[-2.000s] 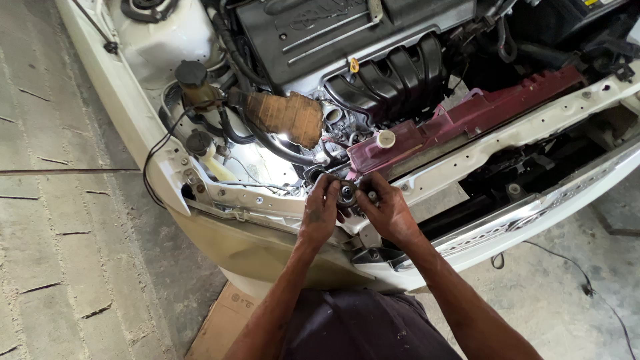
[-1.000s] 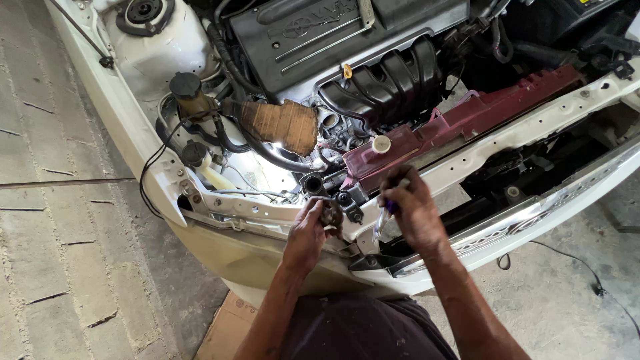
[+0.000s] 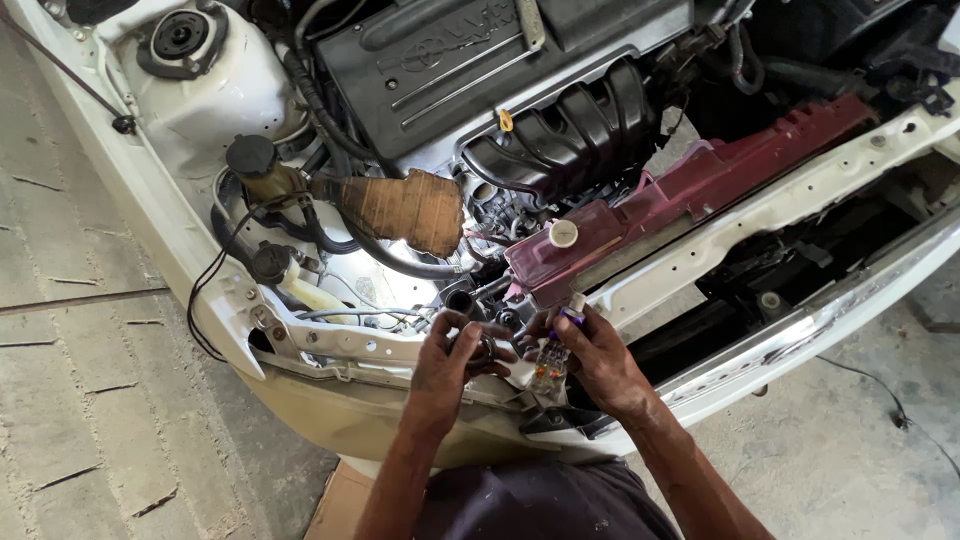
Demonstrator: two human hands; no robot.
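Observation:
My left hand [image 3: 450,367] holds a small dark ring-shaped part [image 3: 481,351], its exact kind hidden by the fingers. In my right hand [image 3: 600,360] is a small clear squeeze tube [image 3: 551,360] with a purple band and a pale cap or nozzle at the top. Both hands are close together above the front crossmember of a car. Just behind my left hand is an open black pipe neck [image 3: 459,301]. The maroon radiator top tank [image 3: 540,262] with its off-white cap [image 3: 563,233] lies beyond my right hand.
A black engine cover [image 3: 435,67] and a black intake manifold [image 3: 562,142] fill the back. Torn cardboard [image 3: 412,210] lies over hoses. Two capped reservoirs [image 3: 251,157] stand at the left. The pale bumper [image 3: 322,420] runs along the near side, and a cable [image 3: 885,390] lies on the floor.
My right hand has come back toward my left hand, and the tube now shows plainly in it. Two seconds ago both hands were together on the ring-shaped part; my left hand still holds it.

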